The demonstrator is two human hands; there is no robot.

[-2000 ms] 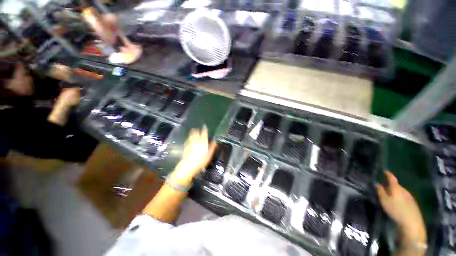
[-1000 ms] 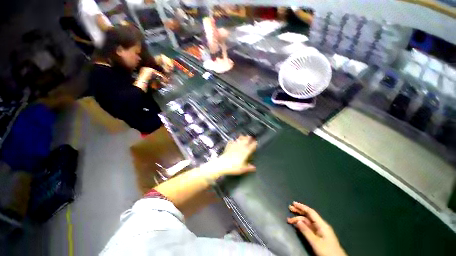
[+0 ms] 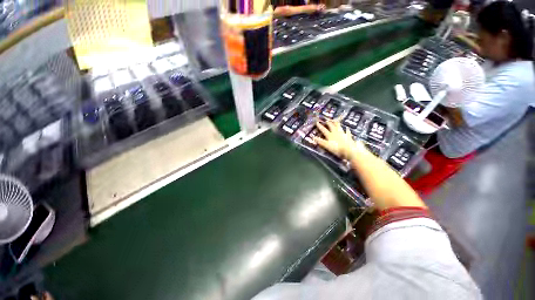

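A clear plastic tray [image 3: 384, 107] lies on the green bench right of centre, with black phones in its pockets. The phones [image 3: 354, 117] show white labels, like open battery sides. My right hand [image 3: 337, 139] reaches in from the lower right and lies over the tray's middle, fingers spread over the phones. No lifted phone shows in it; its palm side is hidden. Of my left hand, only blurred fingertips [image 3: 41, 296] show at the bottom left edge, mostly cut off.
An orange pen holder [image 3: 246, 47] is on a pale post behind the tray. Stacked trays [image 3: 144, 111] stand at the back left. A white fan [image 3: 457, 82] and a seated person [image 3: 490, 111] are at the right. Another fan [image 3: 13, 208] is at the far left.
The view has swung from the left tray to the right one. My right hand has moved from above the bare green bench onto this tray. My left hand has almost left the picture.
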